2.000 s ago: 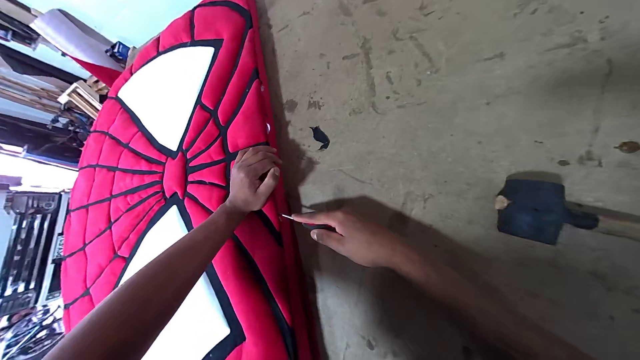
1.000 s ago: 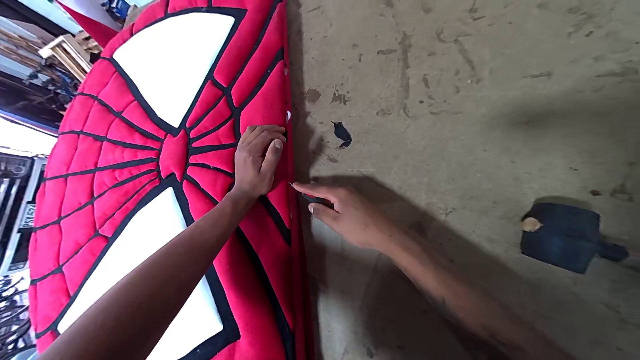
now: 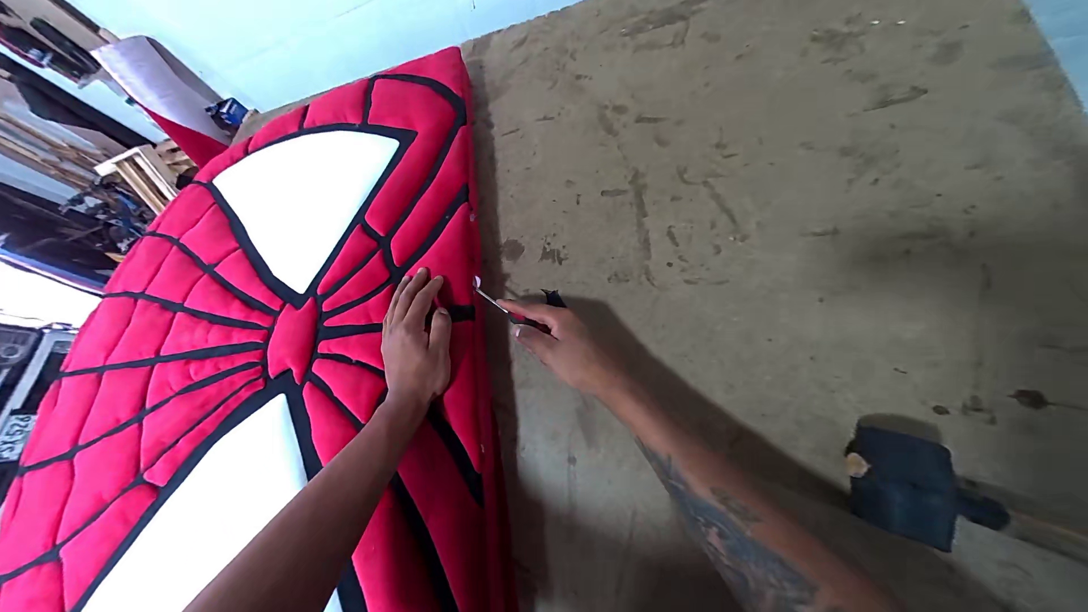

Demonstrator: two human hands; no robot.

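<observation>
A large padded red panel (image 3: 297,340) with black web lines and white eye shapes, like a Spider-Man mask, fills the left half of the view. My left hand (image 3: 414,344) rests on it with fingers spread, near its right edge. Just right of that edge, my right hand (image 3: 557,340) grips a thin tool (image 3: 497,303) with a metal shaft and a dark and red handle, perhaps a screwdriver. Its tip meets the panel's side edge, beside a small white speck. The tool's exact kind is unclear.
On the worn concrete surface (image 3: 722,212) at right lies a dark, flat-headed object with a handle (image 3: 903,486). A small black scrap (image 3: 554,297) lies behind my right hand. Wooden pieces (image 3: 140,174) and a rolled sheet (image 3: 157,85) stand beyond the panel, by a pale blue wall.
My right hand and the tool have moved up along the panel's edge, near the black scrap. The left hand has shifted a little on the panel. The view has shifted.
</observation>
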